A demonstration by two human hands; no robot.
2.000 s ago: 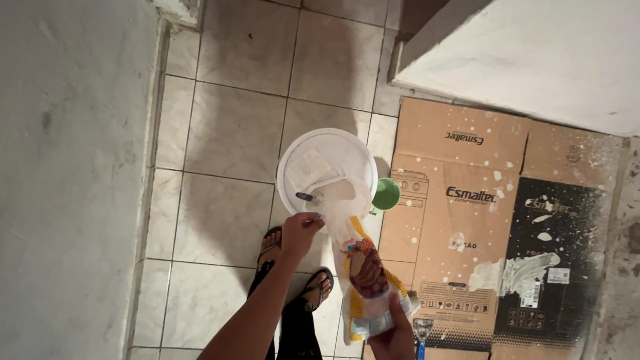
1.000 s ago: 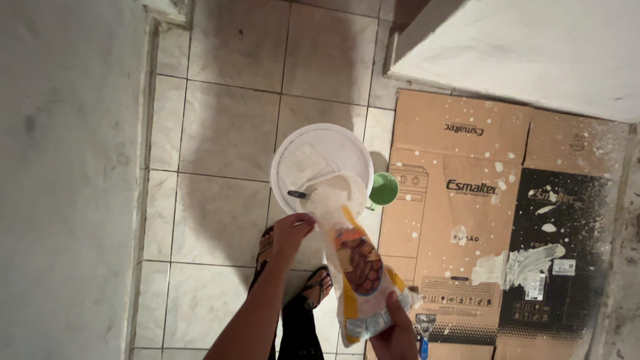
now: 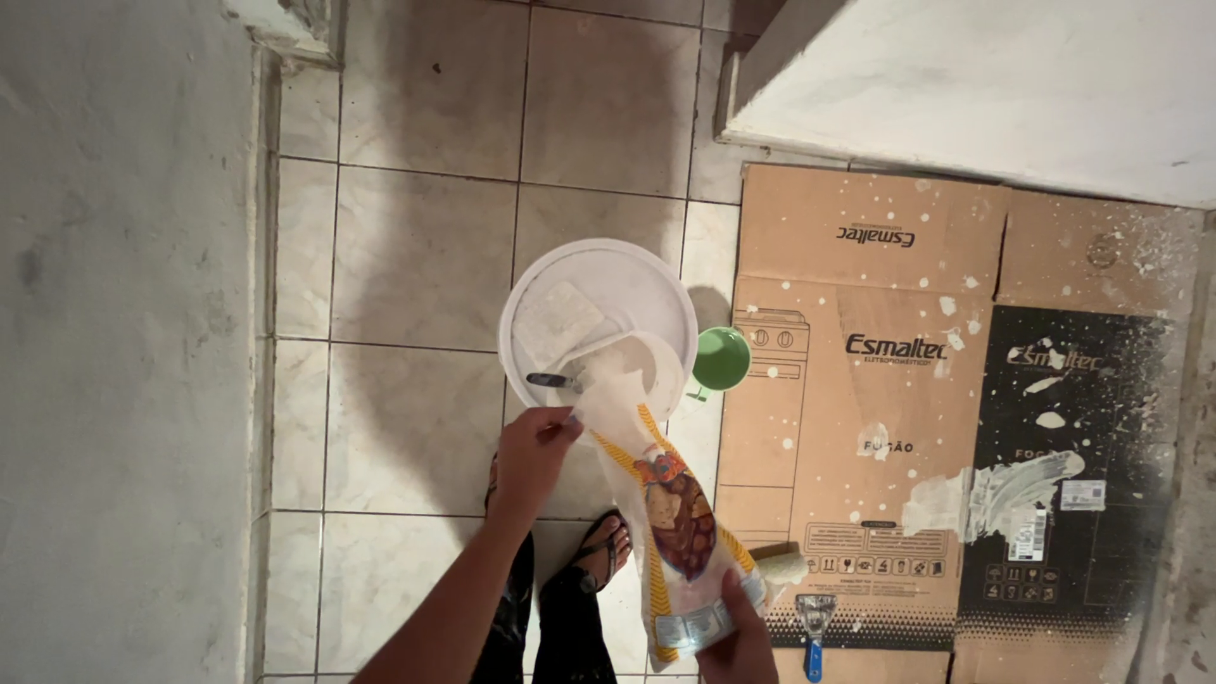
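My left hand [image 3: 537,456] pinches the edge of the open mouth of a printed plastic bag [image 3: 679,522]. Under the bag's bottom end, my right hand [image 3: 741,636] grips it, so the bag slants toward a white bowl [image 3: 655,366]. Whitish material shows in the bowl, beside a utensil with a black handle [image 3: 548,380]. The bowl rests on a round white lid or tray [image 3: 608,261], next to a pale square block [image 3: 559,321]. Just right of these stands a green cup [image 3: 722,359] with a handle.
Flattened, paint-spattered cardboard [image 3: 883,399] covers the tiled floor on the right. On it lie a scraper with a blue handle [image 3: 814,636] and a pale roller or sponge [image 3: 784,567], partly hidden. A grey wall [image 3: 123,342] borders the left, a white wall [image 3: 969,85] the upper right. My sandalled feet are below.
Both hands stay on the bag, its mouth remaining over the bowl. Nothing has plainly been let go or newly taken hold of.
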